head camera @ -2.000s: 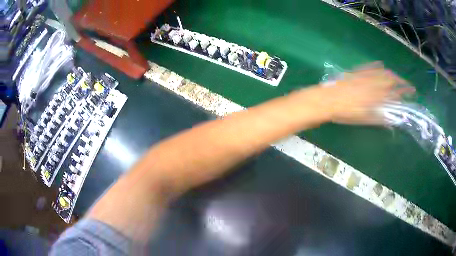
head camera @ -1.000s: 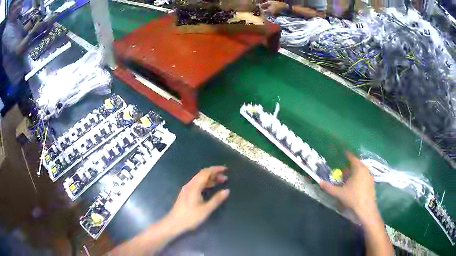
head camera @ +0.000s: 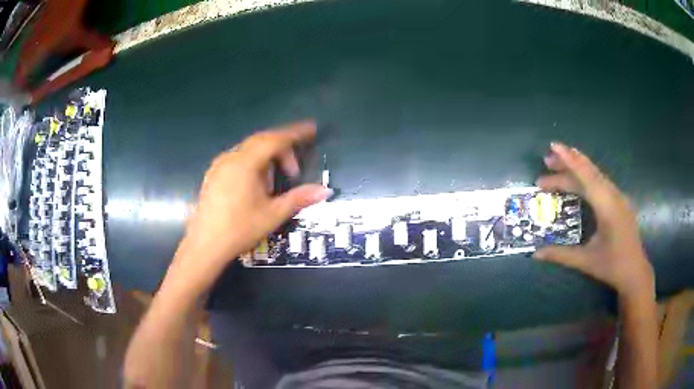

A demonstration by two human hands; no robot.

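An open power strip housing (head camera: 415,232) lies lengthwise in front of me, its dark circuit board carrying repeated white blocks and a yellow block at the right end. My right hand (head camera: 609,228) holds that end, thumb at the near edge and a fingertip at the far edge. My left hand (head camera: 240,190) is over the left end, partly hiding it, with thumb and forefinger apart. Its thumb tip is near a short white stick (head camera: 326,178) standing at the far edge; contact cannot be told.
Several similar filled housings (head camera: 95,205) stand in rows at the left, beside white cables (head camera: 14,159). A red-orange stand (head camera: 57,45) is at the upper left. The pale conveyor rail (head camera: 205,23) curves along the back. A blue object (head camera: 489,355) shows below the bench edge.
The housing has come off the green conveyor onto the dark bench and now lies level before me. My right hand moved with it; my left hand came over its left end. The view has shifted.
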